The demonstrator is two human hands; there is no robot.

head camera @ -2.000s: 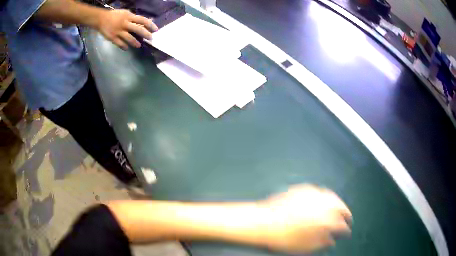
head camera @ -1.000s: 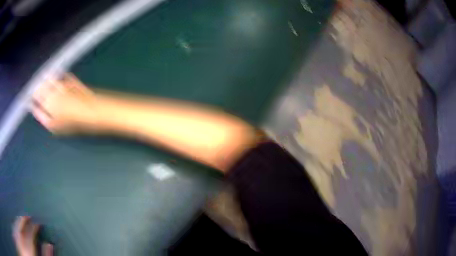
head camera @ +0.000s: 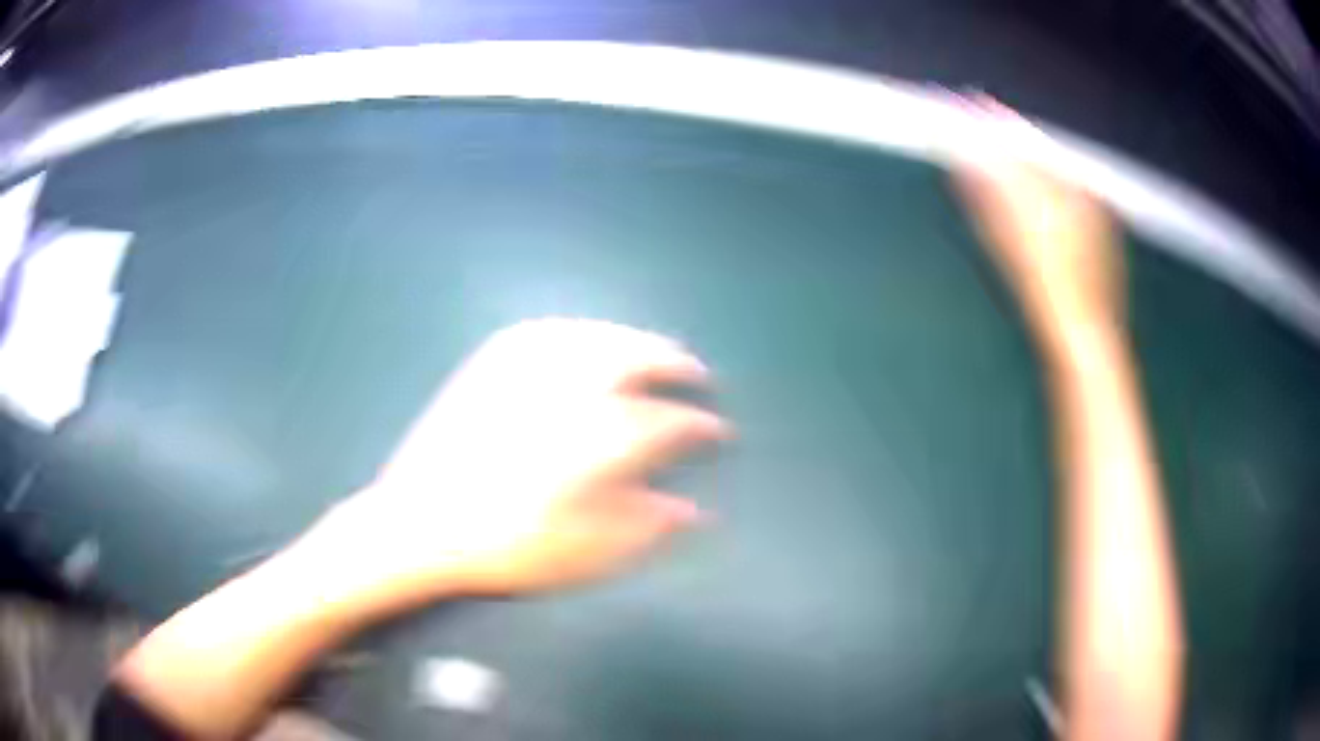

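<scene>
My left hand is over the green bench top, left of the middle of the picture. It is bare, blurred and overexposed, with its fingers apart and nothing seen in it. My right hand reaches to the pale rail at the far edge of the bench. Its fingers blur into the rail, so what they do or hold cannot be told.
A white flat carton piece lies at the left edge, cut off by the picture. A small white scrap lies near the bench's front edge. A dark conveyor belt runs beyond the rail.
The view has swung back left from a second ago. My left hand now shows wholly over the bench. The white carton piece is back in view at the left.
</scene>
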